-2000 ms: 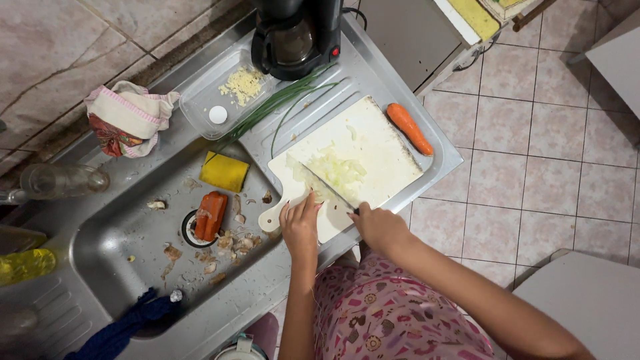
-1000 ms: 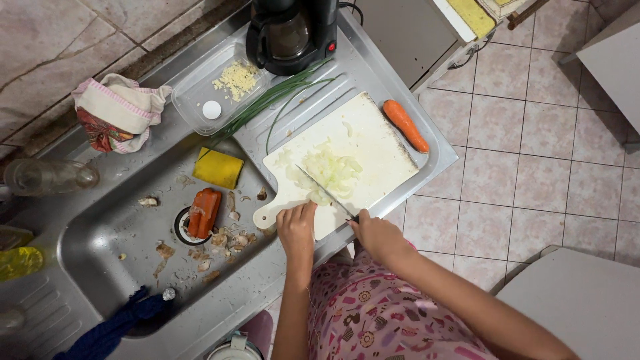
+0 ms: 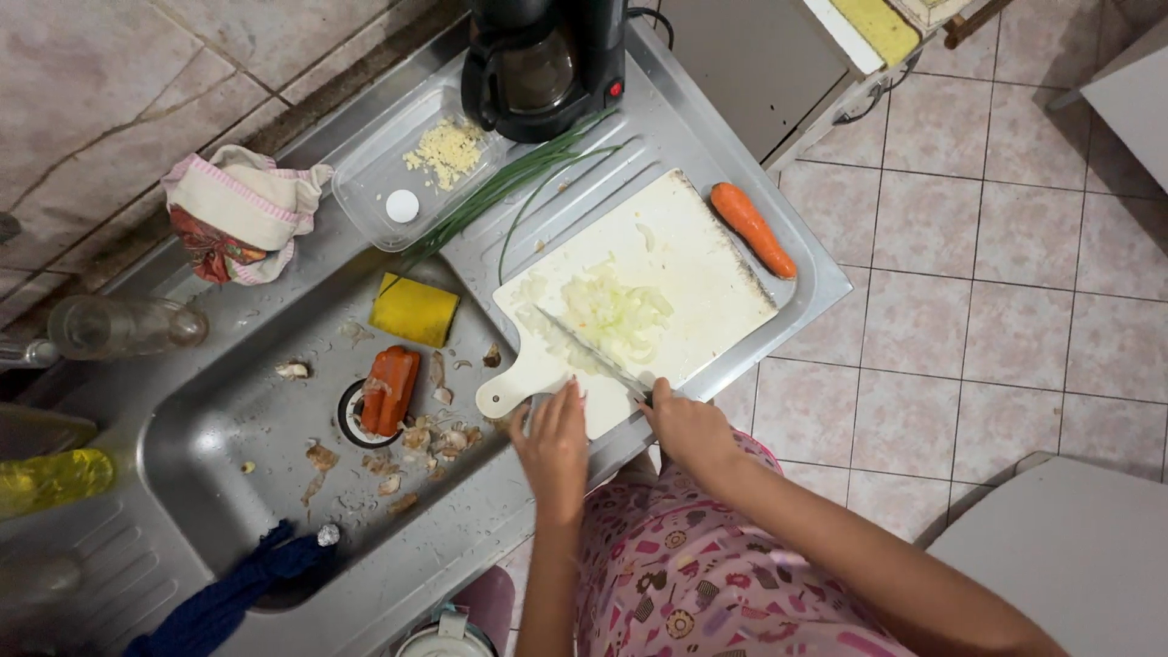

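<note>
My right hand [image 3: 689,429] grips the handle of a kitchen knife [image 3: 593,351], whose blade lies across chopped onion [image 3: 620,315] on a white cutting board [image 3: 703,338]. My left hand [image 3: 555,433] rests at the board's near edge, right of its handle, fingers a little apart; whether it holds anything under the fingertips cannot be seen. A whole carrot [image 3: 753,230] lies beyond the board's right end. Green onion stalks [image 3: 493,196] lie behind the board, beside a clear plastic container [image 3: 370,182] with chopped garlic [image 3: 447,153] and a small white round thing [image 3: 401,206].
The steel sink [image 3: 219,438] left of the board holds a yellow sponge [image 3: 413,310], orange pieces [image 3: 390,391] over the drain, peelings and a dark blue cloth [image 3: 228,593]. A coffee maker [image 3: 547,68], a bundled towel [image 3: 246,214] and a glass bottle [image 3: 128,327] stand behind.
My left hand has moved slightly off the onion toward the board's near edge, its fingers now more spread. The knife stays in my right hand over the onion.
</note>
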